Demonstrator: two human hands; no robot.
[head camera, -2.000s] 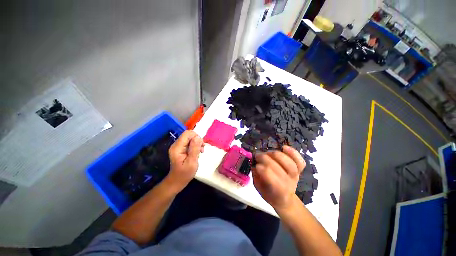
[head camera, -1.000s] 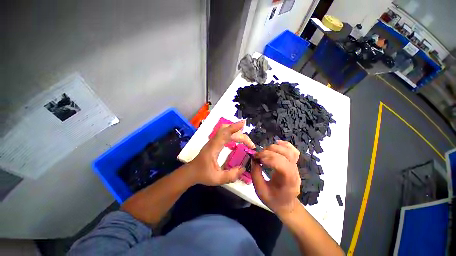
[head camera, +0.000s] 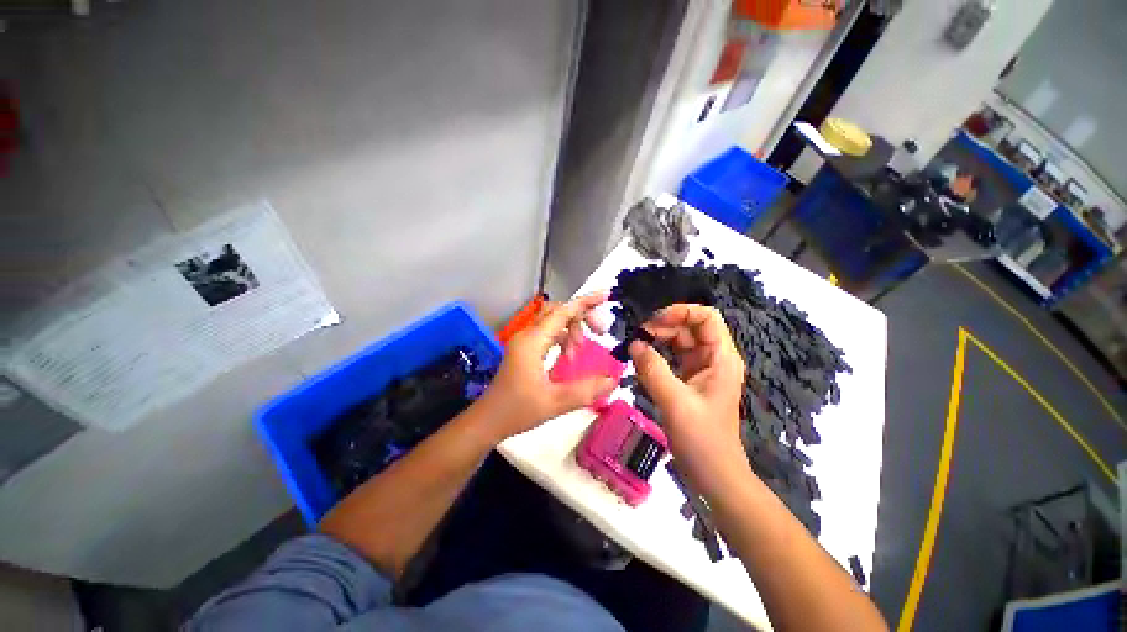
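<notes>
My right hand (head camera: 698, 370) holds a small black piece (head camera: 634, 341) between thumb and fingertips, above the table. My left hand (head camera: 544, 370) is beside it, over the plain pink square (head camera: 586, 370), which it partly covers. Its thumb and fingers are apart; whether they touch the square or hold anything is unclear. The pink fixture (head camera: 606, 452) lies nearer me on the table, untouched, with black pieces in its dark recess. A large loose heap of black pieces (head camera: 785, 358) spreads behind and right of my right hand.
The white tabletop (head camera: 853, 463) has a grey crumpled bundle (head camera: 661, 231) at its far end. A blue bin (head camera: 291, 451) with dark shiny contents stands left. A grey panel (head camera: 420, 148) with a posted sheet (head camera: 161, 315) rises at left. Another blue bin (head camera: 738, 185) stands beyond the table.
Both hands have moved off the pink fixture toward the far side, over the pink square. The fixture is uncovered again. The view has tilted up, showing an orange housing at the top.
</notes>
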